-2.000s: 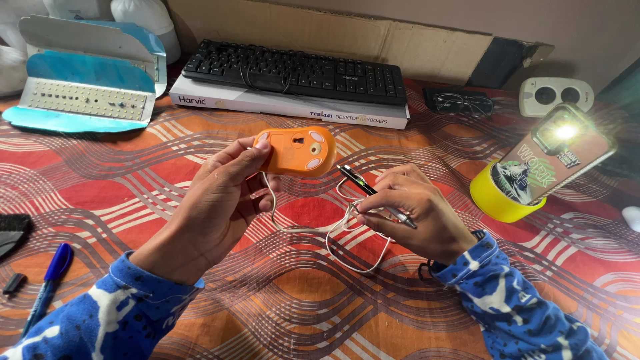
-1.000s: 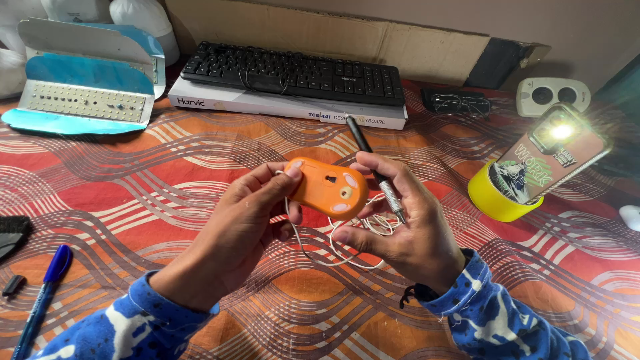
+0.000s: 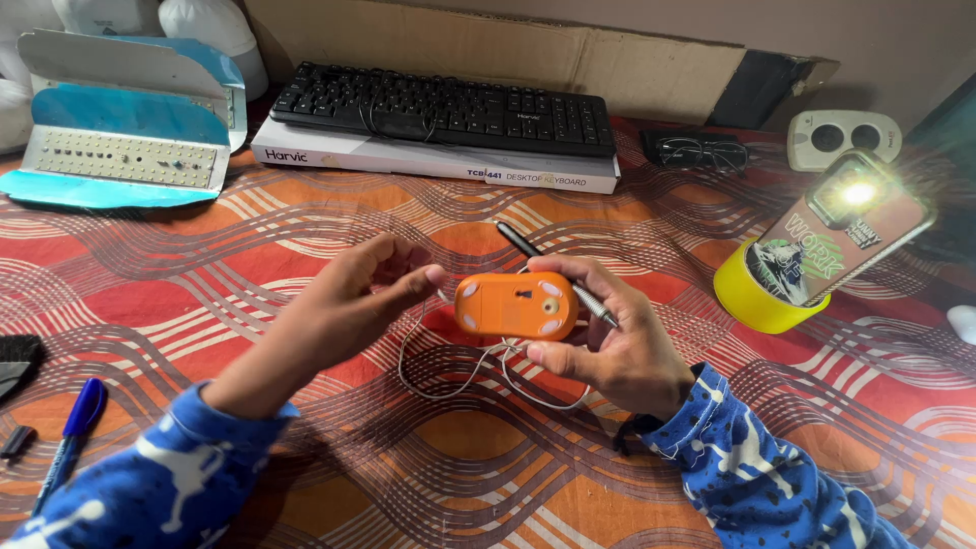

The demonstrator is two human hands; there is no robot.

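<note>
An orange computer mouse (image 3: 507, 306) shows its underside, with pale oval pads and a screw hole. It is held by my right hand (image 3: 610, 335), whose thumb and fingers lie at the mouse's right end. A black and silver pen-like tool (image 3: 520, 239) also rests in that hand, slanting up to the left behind the mouse. To the left of the mouse is my left hand (image 3: 351, 313), thumb and forefinger close together at the white cable near the mouse's left end; whether they pinch it is unclear. The white cable (image 3: 450, 396) loops below the mouse over the patterned cloth.
At the back, a black keyboard (image 3: 450, 107) lies on its box (image 3: 435, 162). LED panels (image 3: 126, 156) stand at left. A phone (image 3: 839, 229) with its light on leans in a yellow holder (image 3: 770, 297) at right. Eyeglasses (image 3: 701, 154) lie behind; a blue pen (image 3: 72, 435) and brush (image 3: 17, 364) are left.
My left hand has let go of the mouse, which it held by the left end before. My right hand has taken hold of the mouse and still has the pen-like tool.
</note>
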